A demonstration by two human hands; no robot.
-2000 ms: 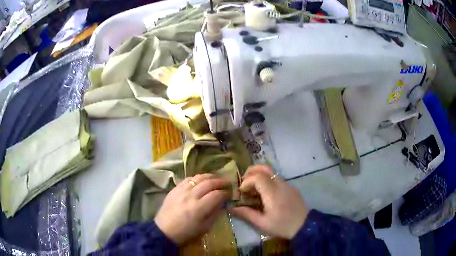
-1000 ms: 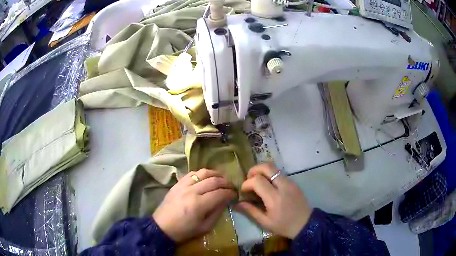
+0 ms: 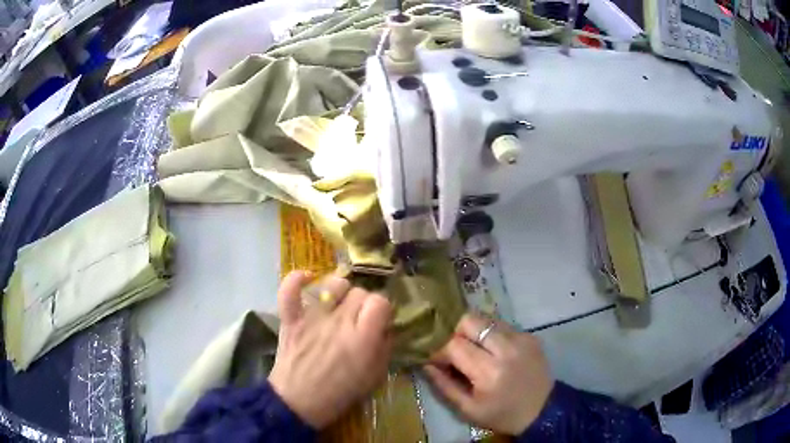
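The darker olive band strip (image 3: pixel 424 307) lies under the presser foot (image 3: pixel 405 253) and runs toward me between my hands. My left hand (image 3: pixel 333 350) lies on the cloth just left of and below the needle, fingers bent over its edge. My right hand (image 3: pixel 495 370) pinches the near right edge of the band between thumb and fingers. The pale khaki garment piece (image 3: pixel 229 363) is crumpled left of my left hand, partly hidden by it. The white sewing machine head (image 3: pixel 416 156) stands over the work. The needle tip is too small to tell.
A heap of khaki cloth (image 3: pixel 234 130) lies behind and left of the head. A folded pile of panels (image 3: pixel 87 277) sits at far left. A stack of bands (image 3: pixel 619 238) lies under the machine arm. Orange tape (image 3: pixel 303 242) is on the table. The control panel (image 3: pixel 693 30) is upper right.
My left hand has moved forward and up toward the needle, its fingers more spread. My right hand stays on the band's near right edge. The view has shifted slightly.
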